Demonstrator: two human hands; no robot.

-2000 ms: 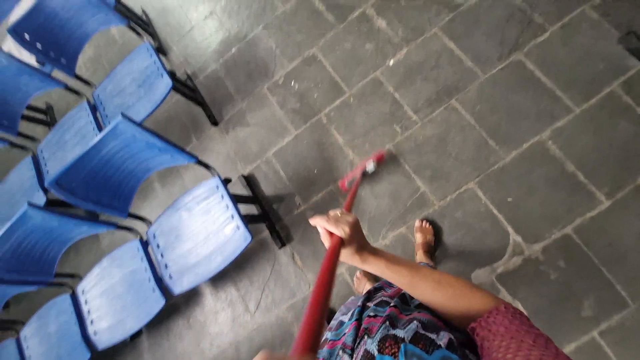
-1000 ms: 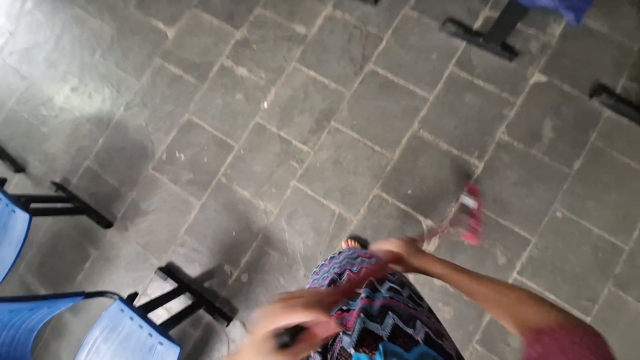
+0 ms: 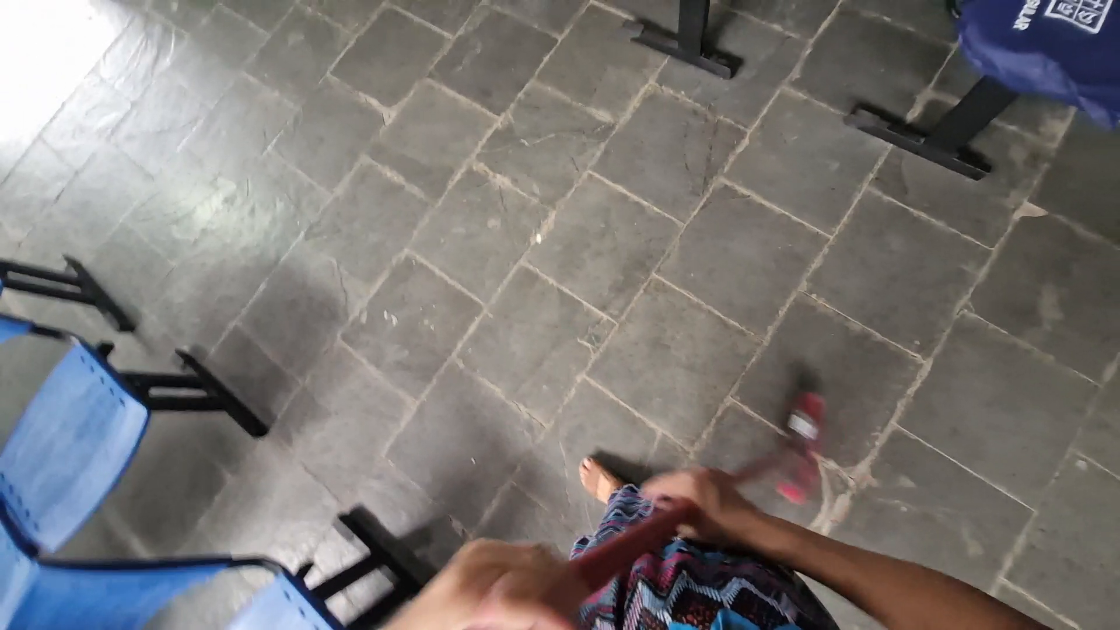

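A long red handle (image 3: 634, 544) crosses in front of my patterned skirt (image 3: 700, 582). My left hand (image 3: 499, 586), blurred at the bottom, is closed round its upper end. Farther down, my right hand (image 3: 700, 500) grips the same handle. The handle runs on to a red broom or squeegee head (image 3: 803, 446) with a pale patch, low over or on the grey stone floor, to the right of my hands. Blur hides its exact kind and whether it touches the floor. My bare or sandalled foot (image 3: 599, 479) shows just left of my right hand.
Blue plastic chairs (image 3: 74, 437) on black metal legs (image 3: 206, 394) stand at the lower left. Black bench feet (image 3: 919, 144) and a dark blue cloth or bag (image 3: 1041, 52) with printing are at the upper right. Small pale specks (image 3: 538, 238) dot the stone tiles (image 3: 577, 306).
The view has swung away from the chairs. The red head, in front of my hands two seconds ago, now lies to their right. Both hands remain on the handle.
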